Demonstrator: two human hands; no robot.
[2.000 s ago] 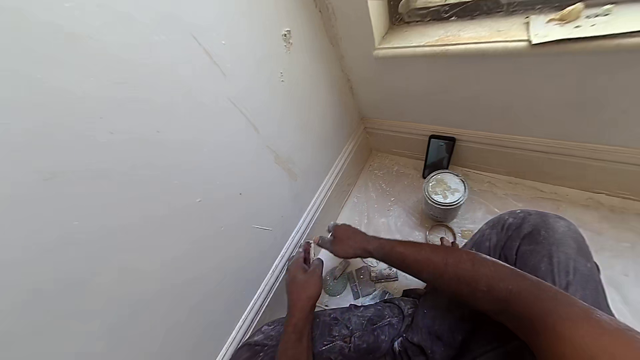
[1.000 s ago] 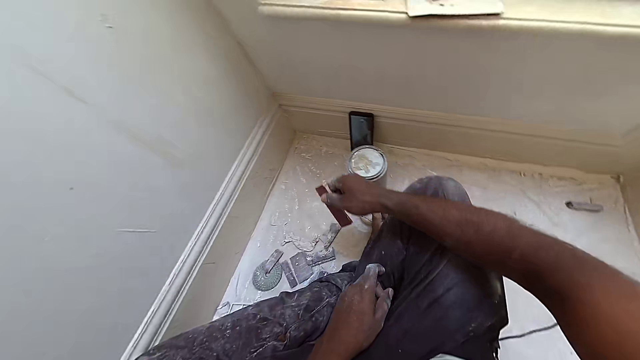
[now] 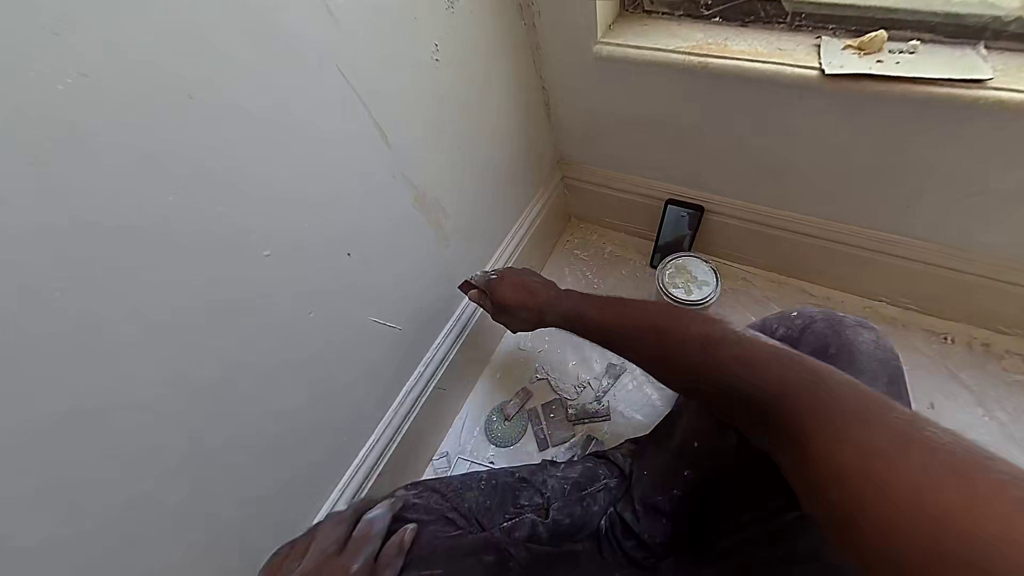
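Observation:
My right hand [image 3: 520,299] grips a small reddish-brown piece of sandpaper [image 3: 466,286], held against the top of the moulded baseboard [image 3: 432,364] along the left wall. My left hand [image 3: 352,548] rests on my dusty trouser leg at the bottom edge, fingers spread a little, holding nothing that shows. On the floor below my right hand lie a round greenish abrasive disc [image 3: 506,426] and several worn sandpaper pieces [image 3: 558,422]. Pale filler patches [image 3: 430,210] mark the left wall.
A tin with a smeared lid [image 3: 688,280] stands on the dusty floor sheet, and a phone [image 3: 678,232] leans on the far baseboard behind it. My raised knee [image 3: 836,344] is to its right. A card with dried lumps [image 3: 908,60] lies on the window sill.
My right hand has moved left from beside the tin to the left baseboard, still gripping the sandpaper. Two seconds ago both hands were together near the baseboard. The view has swung.

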